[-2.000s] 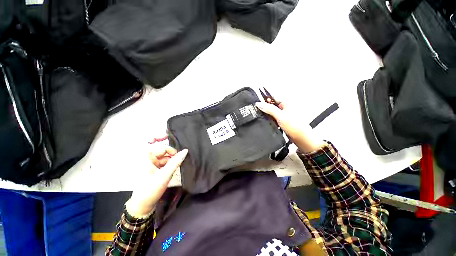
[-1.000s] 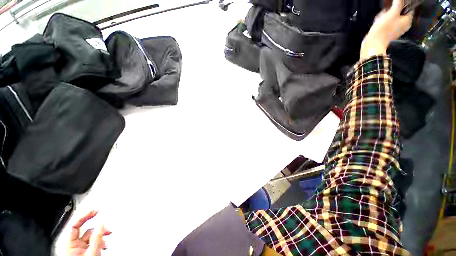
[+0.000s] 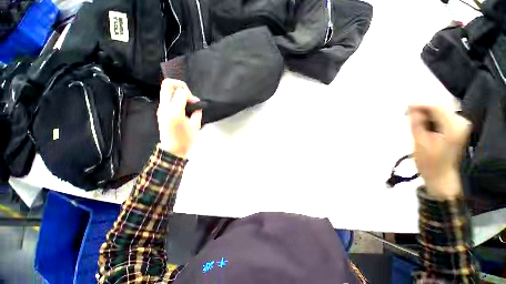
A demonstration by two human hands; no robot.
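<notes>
My left hand (image 3: 176,119) is at the left centre. Its thumb and fingers are closed on the near edge of a black fabric pouch (image 3: 238,75), which lies among the bags at the back. My right hand (image 3: 441,144) is at the right, blurred, with its fingers curled. Something dark shows between the fingers, but I cannot tell what it is. A narrow black strap loop (image 3: 403,171) is on the white table just left of the right wrist; whether the hand touches it is unclear.
A black backpack (image 3: 72,125) with silvery zippers and other black bags fill the left and back of the white table (image 3: 294,161). More black bags (image 3: 488,111) lie at the right, beside the right hand. A blue bin (image 3: 61,236) stands below the table's left edge.
The view has swung back leftward. My left hand, empty a second ago, now holds the pouch. My right arm has come back from the far right. The labelled pouch held earliest is gone from my hands.
</notes>
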